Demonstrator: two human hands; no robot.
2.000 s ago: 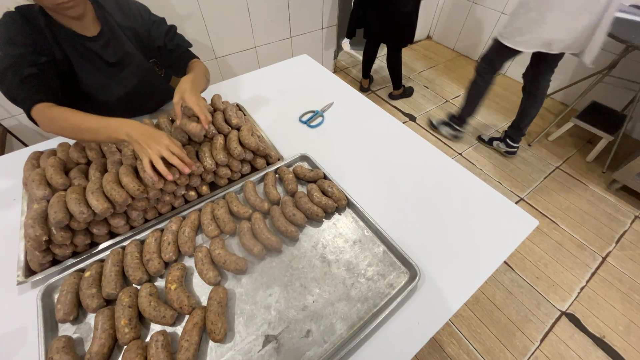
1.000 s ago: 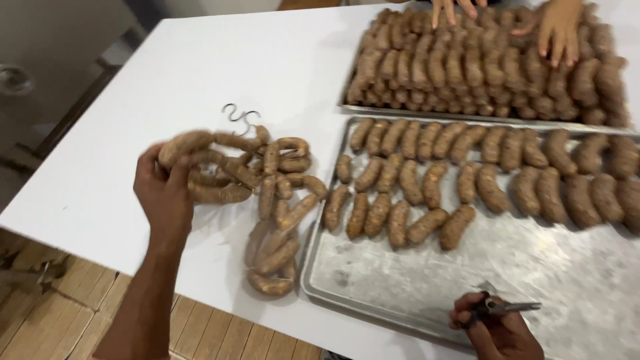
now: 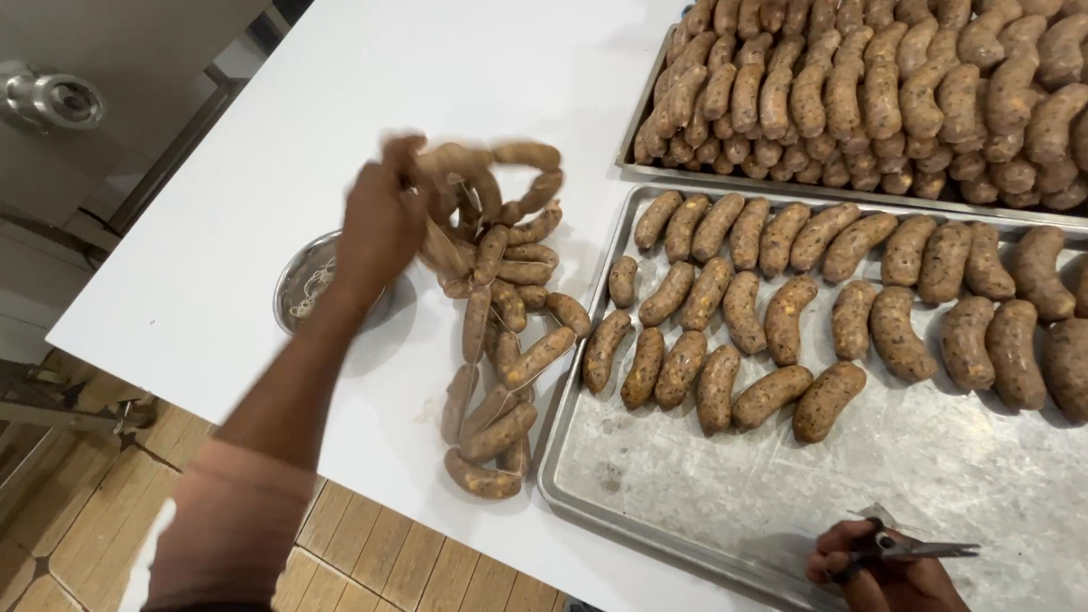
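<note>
My left hand (image 3: 382,212) grips part of a chain of linked sausages (image 3: 527,272), lifting its far end, blurred, above the white table. White string runs between the links, and the rest of the chain lies heaped beside the metal tray (image 3: 680,501). Over the near part of that tray, my right hand (image 3: 875,569) holds dark-handled scissors (image 3: 922,548), their blades pointing right. Loose sausages (image 3: 790,319) lie in uneven rows across the tray's far half.
A metal bowl (image 3: 285,293) with string pieces sits behind my left forearm. A second tray (image 3: 633,157), piled with sausages (image 3: 880,93), adjoins the first on its far side. The white table's edge (image 3: 195,408) runs along the left, above a tiled floor.
The view swung left after the first frame. My left hand has since moved with the chain, showing the bowl behind it. The other person's hands, earlier on the piled sausages, are out of view.
</note>
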